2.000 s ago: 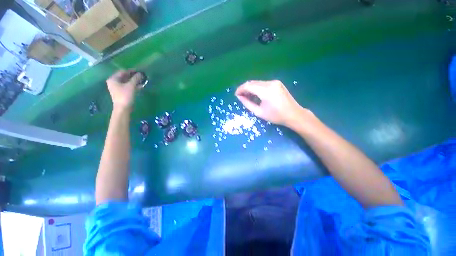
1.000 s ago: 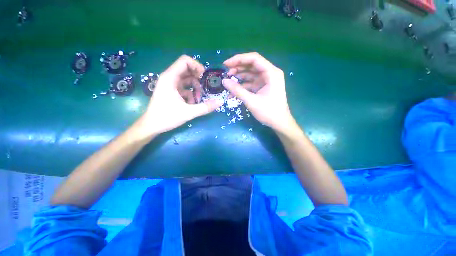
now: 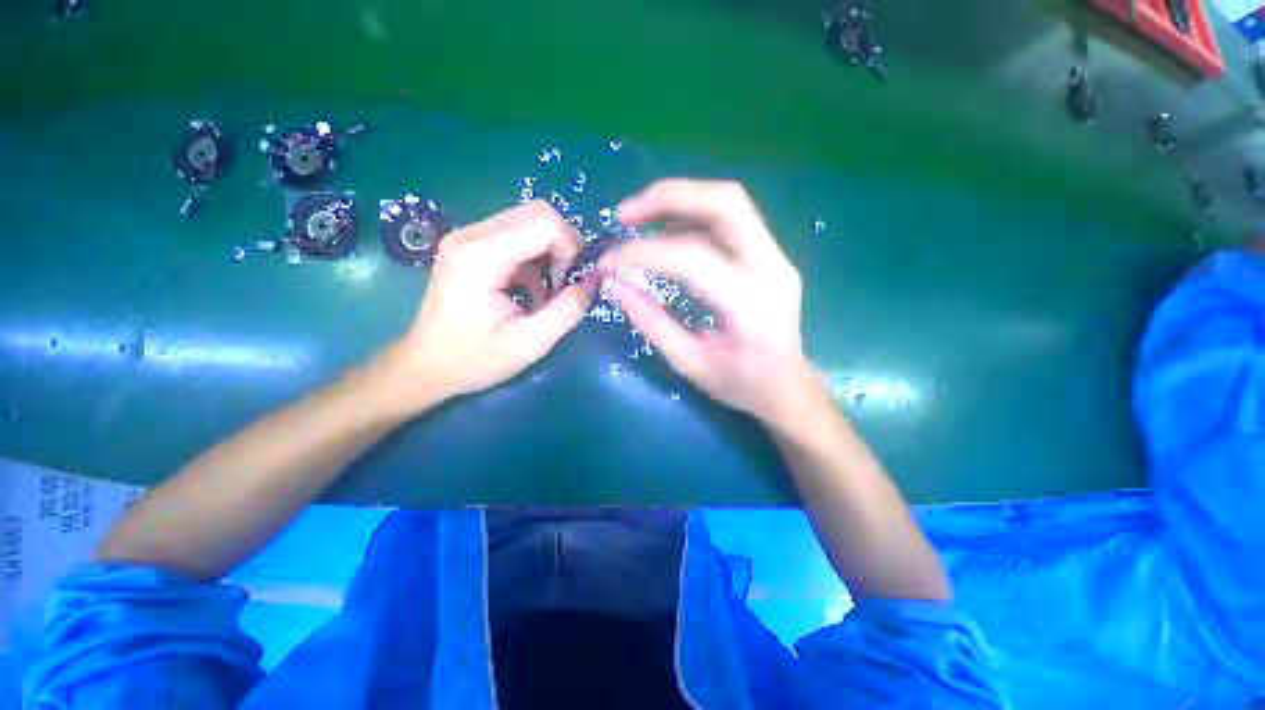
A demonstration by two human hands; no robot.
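My left hand (image 3: 493,298) and my right hand (image 3: 721,298) meet over the clip pile. A round black assembly (image 3: 580,264) is between their fingertips, mostly hidden by the fingers and held tilted or edge-on. My left hand grips it; my right fingertips touch it at its right side. Whether my right fingers hold a clip cannot be seen. The tiny pale clips (image 3: 663,291) lie in a loose bright pile under and around my right fingers, with some scattered above.
Several round black assemblies (image 3: 322,225) lie left of my left hand on the green surface (image 3: 555,444). More dark assemblies (image 3: 853,39) lie along the far side and upper right. A red tray (image 3: 1172,35) is at the top right. A person's blue sleeve (image 3: 1207,388) is at the right edge.
My left hand took an assembly at the far left and brought it over the pile. Since a second ago it has turned from flat to tilted, and my fingers have closed round it.
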